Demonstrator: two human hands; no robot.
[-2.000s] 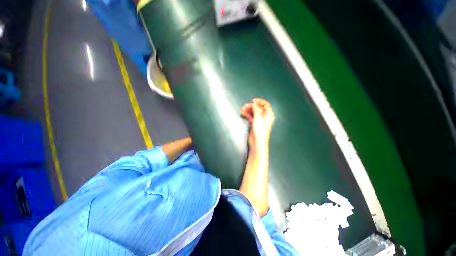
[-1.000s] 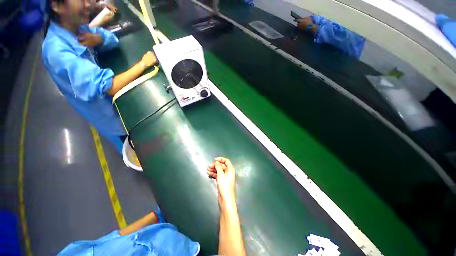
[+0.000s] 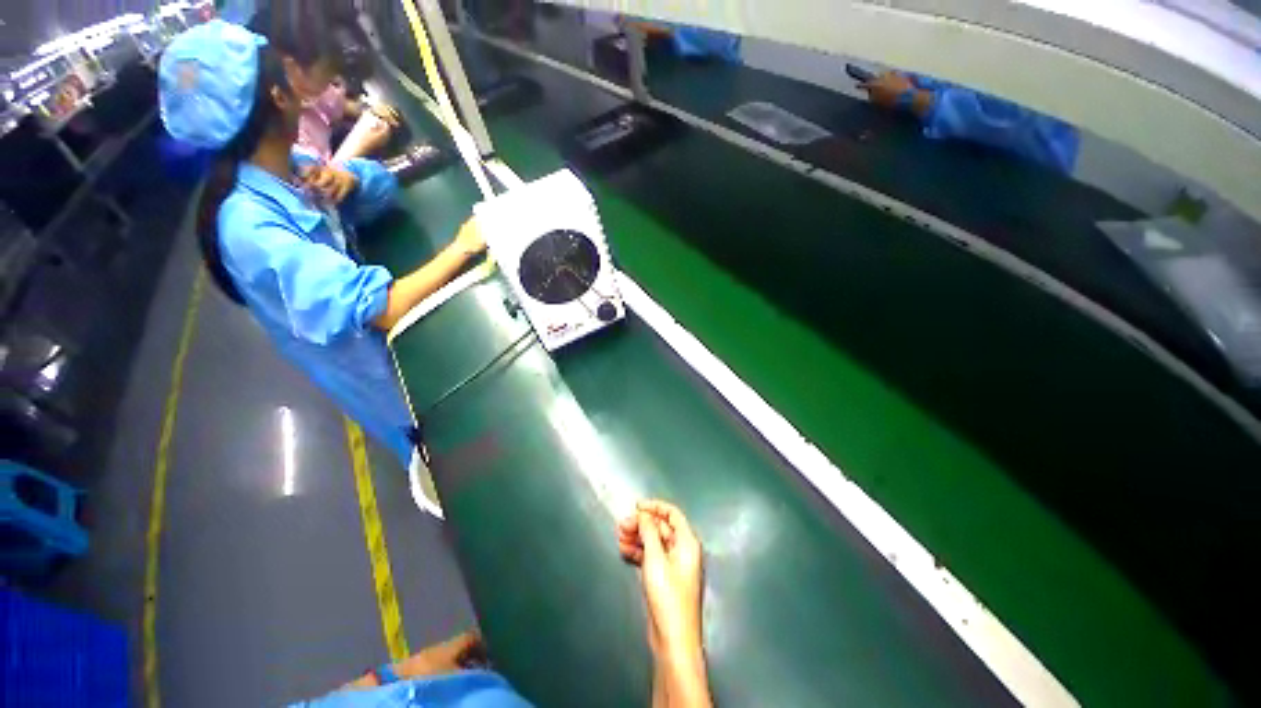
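Observation:
My right hand [image 3: 664, 537] is bare and rests on or just above the dark green bench [image 3: 553, 622], in the lower middle. Its fingers are curled together and I see nothing held in them. My left hand [image 3: 451, 656] is at the bottom left, by the bench's near edge, with a blue band [image 3: 387, 674] at the wrist. It is small and partly cut off, so its fingers and any grip cannot be told.
A white air blower [image 3: 544, 256] with a black grille stands on the bench, its cable crossing to the left edge. A person in blue [image 3: 297, 263] works beyond it. A white bin [image 3: 426, 484] hangs by the edge. A white rail [image 3: 816, 470] borders the green belt [image 3: 885, 457].
The view has tilted up, bringing the blower and people into the picture; the white scraps have dropped out of view. My right hand remains curled over the bench.

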